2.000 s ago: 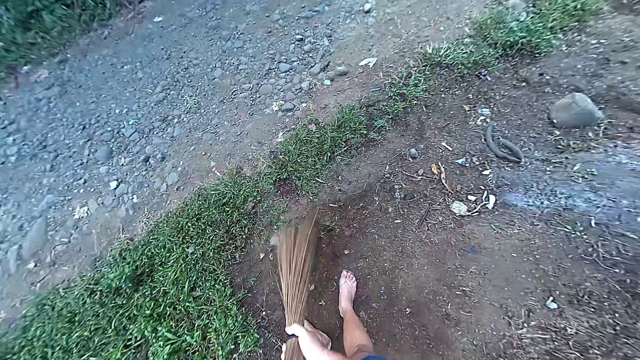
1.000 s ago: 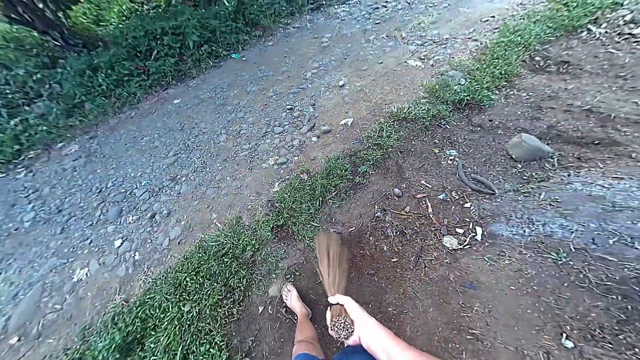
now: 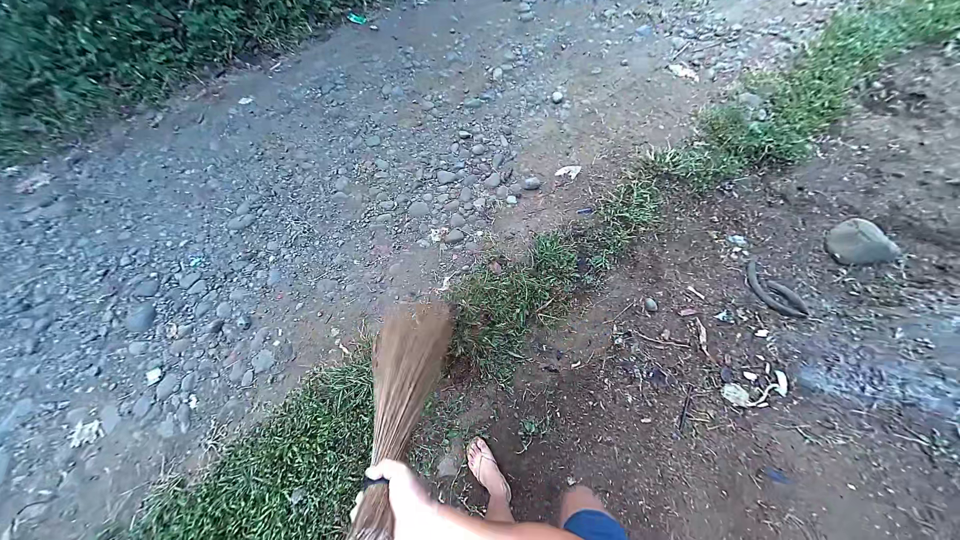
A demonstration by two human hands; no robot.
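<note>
A stick broom of thin brown bristles (image 3: 409, 375) points up and away from me, its fanned tips blurred over the border of grass and gravel. One hand, which looks like my right hand (image 3: 401, 491), grips the broom's bound part near the bottom of the view, with a dark band beside the fingers. The arm comes in from the lower right. My left hand is out of sight. My foot in a flip-flop (image 3: 487, 469) stands on bare soil to the right of the broom.
A grass strip (image 3: 277, 465) runs diagonally beside a gravel path (image 3: 300, 210). On the soil at right lie a rounded rock (image 3: 861, 241), a dark curved hose-like piece (image 3: 776, 292) and pale litter (image 3: 739, 394). Dense bushes (image 3: 112, 60) stand at upper left.
The broom has swung from over the soil leftward across the grass strip; its bristles now reach the gravel edge. The hand still grips it.
</note>
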